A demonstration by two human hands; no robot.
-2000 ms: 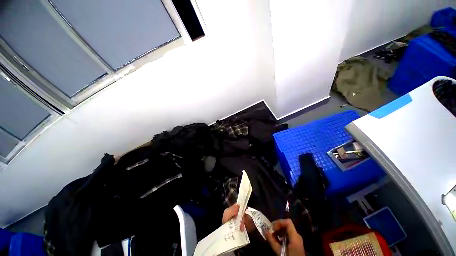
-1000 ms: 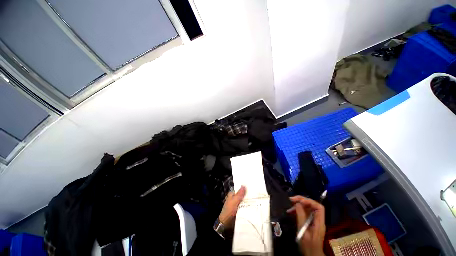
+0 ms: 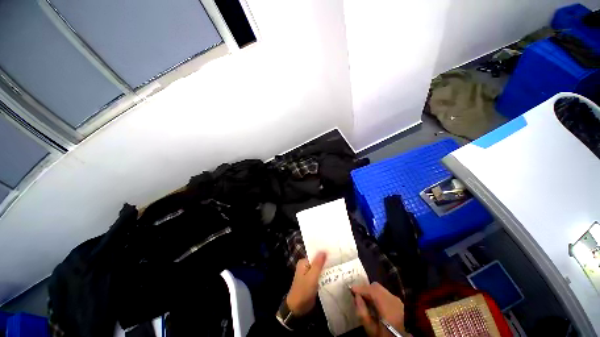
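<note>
A narrow cream notebook (image 3: 325,230) lies open lengthwise in front of me, with handwriting on its lower page. My left hand (image 3: 305,284) holds it at the left edge, thumb on the page near the fold; a band is on the wrist. My right hand (image 3: 381,308) holds a thin pale pen (image 3: 389,326), its tip at the lower page. Dark garments (image 3: 177,243) lie heaped along the wall behind the notebook, with plaid cloth (image 3: 302,166) showing among them.
A blue crate (image 3: 395,172) stands right of the heap, bearing a small grey tray (image 3: 447,195) and dark cloth. A white table (image 3: 513,158) curves along the right. A red stool (image 3: 421,316) with a tan pad is below. A white trough (image 3: 238,299) is lower left. Olive cloth (image 3: 460,105) lies on the floor.
The loose page seen earlier is turned and the notebook now lies flat open. My right hand has moved left from beside the notebook onto its lower page with the pen.
</note>
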